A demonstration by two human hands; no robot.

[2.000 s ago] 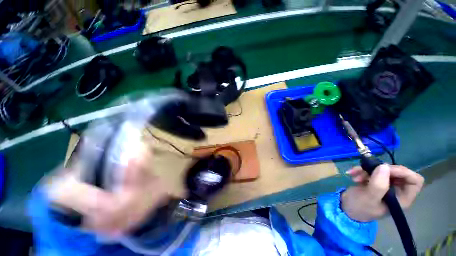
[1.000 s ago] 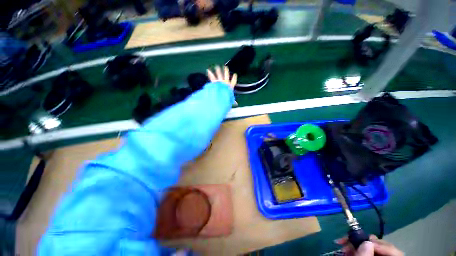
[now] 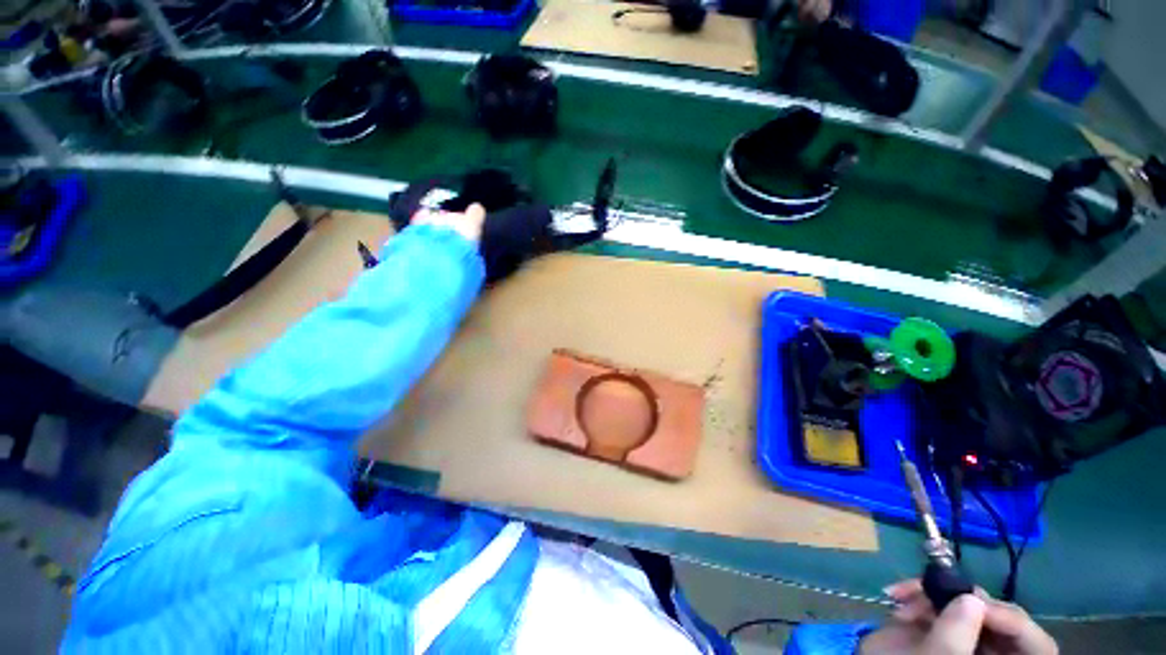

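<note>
My left hand (image 3: 457, 221) is at the far edge of the cardboard, closed on a black headset (image 3: 518, 233) that lies across the white rail; its fingers are partly hidden. My right hand (image 3: 965, 627), at the lower right, holds the black handle of a soldering iron (image 3: 940, 553), with its bare metal tip pointing up and away over the blue tray. The orange-brown fixture (image 3: 616, 416) lies on the cardboard with an empty round recess.
The blue tray (image 3: 775, 384) holds an iron stand (image 3: 831, 371), a yellow sponge (image 3: 832, 445) and a green solder spool (image 3: 921, 349). A dark covered box (image 3: 1068, 384) stands right of it. More headsets (image 3: 777, 166) lie on the green surface beyond the rail. A black strap-like piece (image 3: 243, 279) lies left.
The headset that was over the fixture two seconds ago is gone from there. My left hand reached out open across the rail, then moved left and back onto another headset. The right hand still holds the iron.
</note>
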